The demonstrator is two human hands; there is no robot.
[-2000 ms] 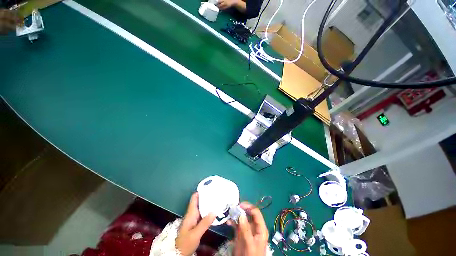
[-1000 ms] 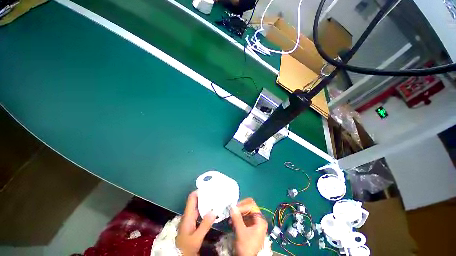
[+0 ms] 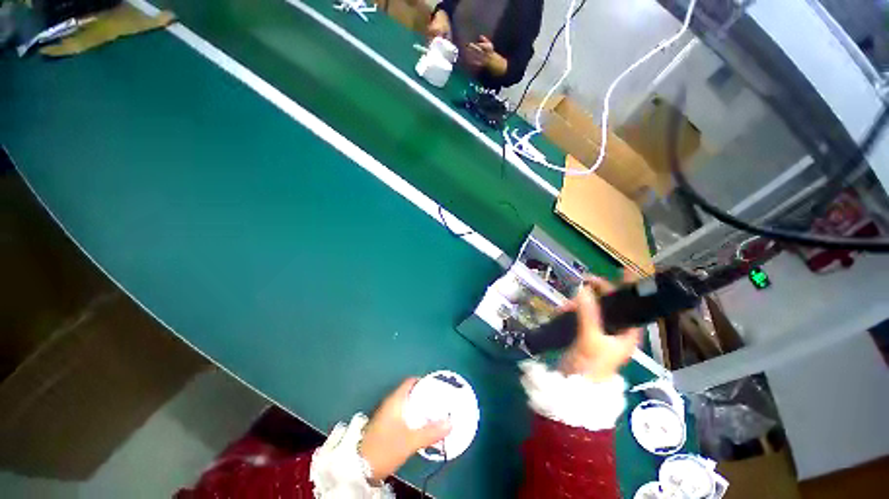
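Observation:
My left hand (image 3: 395,434) holds a round white plastic housing (image 3: 450,400) over the near edge of the green bench. A thin dark lead hangs down from the housing. My right hand (image 3: 591,331) is closed around the black electric screwdriver (image 3: 634,304), which is tilted, with its tip end at the grey screw feeder (image 3: 483,322). The hand and driver are slightly blurred. The exact place of the tip is hard to make out.
White housings (image 3: 658,427) lie at the right edge of the bench (image 3: 244,214). A black cable (image 3: 780,232) loops at upper right. Flat brown cardboard (image 3: 602,216) lies across the centre strip. A person (image 3: 497,39) opposite handles a white part. Brown sheet (image 3: 107,31) at far left.
My right hand has left the housing and taken hold of the screwdriver, which now leans lower to the right. My left hand still holds the housing, now turned. My right sleeve covers the wired parts' area.

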